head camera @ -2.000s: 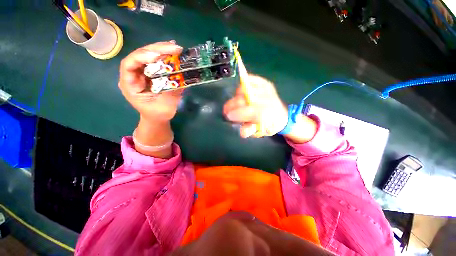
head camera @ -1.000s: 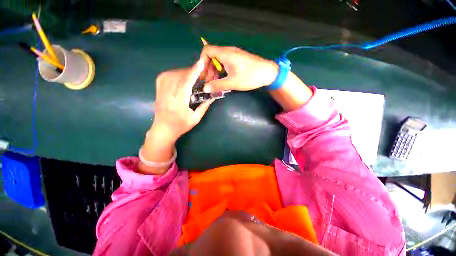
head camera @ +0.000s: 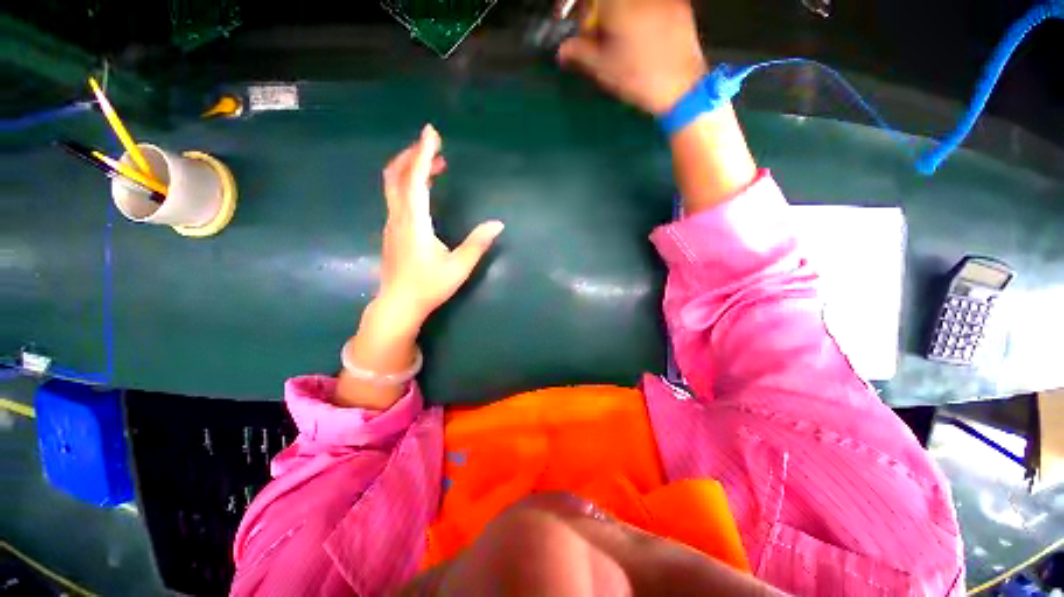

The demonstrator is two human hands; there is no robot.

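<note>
My left hand (head camera: 426, 239) is over the green mat with its fingers apart and nothing in it. My right hand (head camera: 636, 53) is stretched to the far side, near the dark strip, partly blurred. At its fingertips is a small dark circuit board (head camera: 553, 32), blurred, its details unclear. A bit of the yellow pencil-like tool (head camera: 592, 16) shows in the same hand. A blue wrist strap (head camera: 700, 103) is on my right wrist.
Green boards (head camera: 441, 21) lie on the dark strip at the far side. A pen cup (head camera: 175, 189) and an orange-tipped item (head camera: 224, 107) stand left. A calculator (head camera: 971, 313) lies right, beside white paper (head camera: 863, 280). A blue cord (head camera: 992, 88) coils at the far right.
My right hand has moved away from my left to the far side, with the board. My left hand has opened and is empty; before, both hands were together around the board.
</note>
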